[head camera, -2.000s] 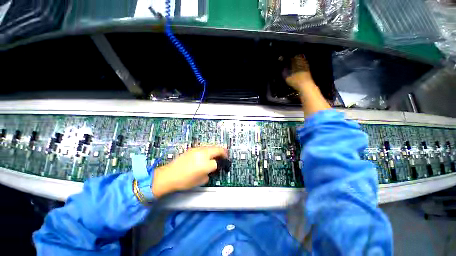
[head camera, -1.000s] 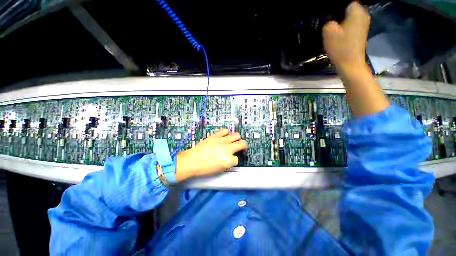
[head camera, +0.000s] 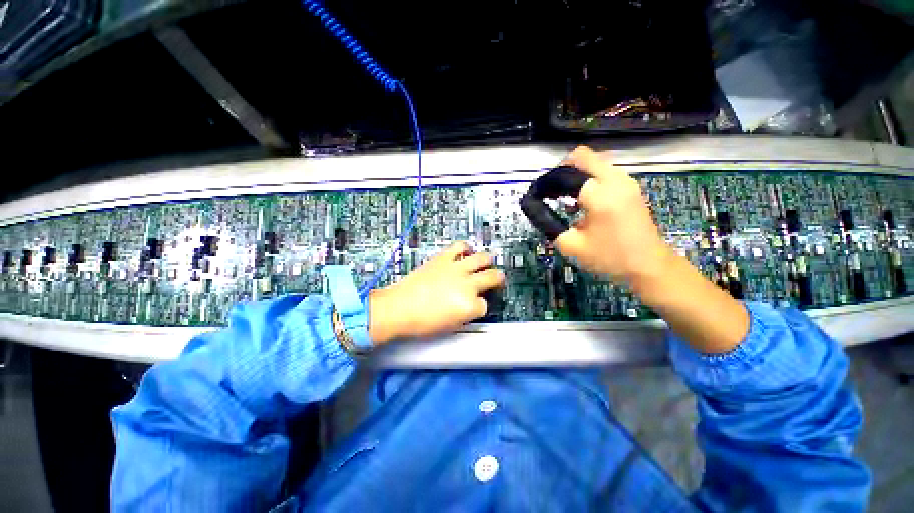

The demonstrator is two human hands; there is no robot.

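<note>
Green circuit boards (head camera: 621,291) lie edge to edge in a long row, with small dark upright components on them. My left hand (head camera: 433,296) rests low over the boards near their front edge, fingers bent; its black-covered tips are mostly hidden, and I cannot tell if it holds anything. My right hand (head camera: 613,222) is above the boards, right of my left hand. Its black-covered thumb and forefinger curve into a ring with their tips close together. Any small part between the tips cannot be made out.
White conveyor rails (head camera: 561,346) run before and behind the boards. A dark parts bin (head camera: 641,122) with glinting pieces stands behind the rear rail, and a clear plastic bag (head camera: 767,90) lies to its right. A blue coiled cord (head camera: 351,45) hangs down towards my left wrist.
My right hand has come out of the bin area, back and down over the boards. My left hand stays low over the boards. The camera view has shifted and the boards appear further right.
</note>
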